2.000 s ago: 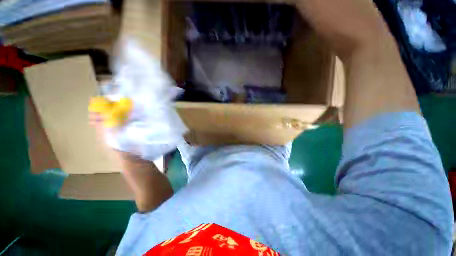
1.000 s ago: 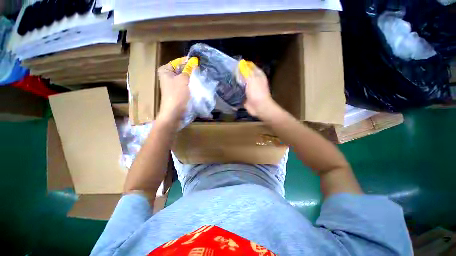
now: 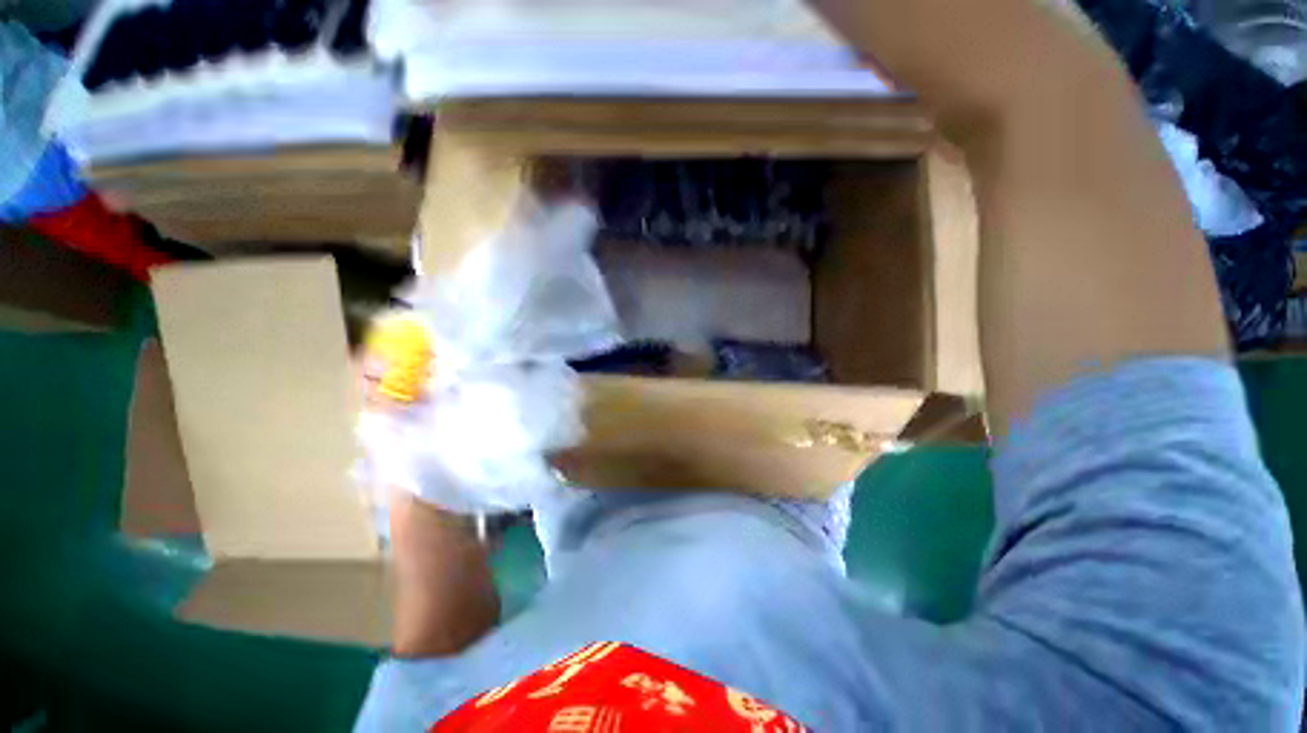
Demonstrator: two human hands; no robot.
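Note:
My left hand (image 3: 399, 358), with yellow finger cots and blurred, is closed on bunched whitish clear poly bags (image 3: 495, 415) left of the open carton's front edge. My right arm reaches up past the carton's right side; the right hand is beyond the top edge, out of the picture. The open carton (image 3: 688, 427) stands directly before me. Inside it, dark shiny bagged parts (image 3: 702, 198) line the far side, and a few lie near the front edge. A pale grey flat patch (image 3: 710, 298) lies between them.
White sheets (image 3: 631, 57) top the stack behind the carton. Another white-topped cardboard stack (image 3: 244, 122) at left bears dark parts. A smaller open carton (image 3: 258, 415) with a raised flap stands at lower left. A black bin liner (image 3: 1250, 265) with pale plastic is at right.
My hands have parted. The left moved left and down with the bunched bags; the right went up out of view. The bagged part between them is no longer seen.

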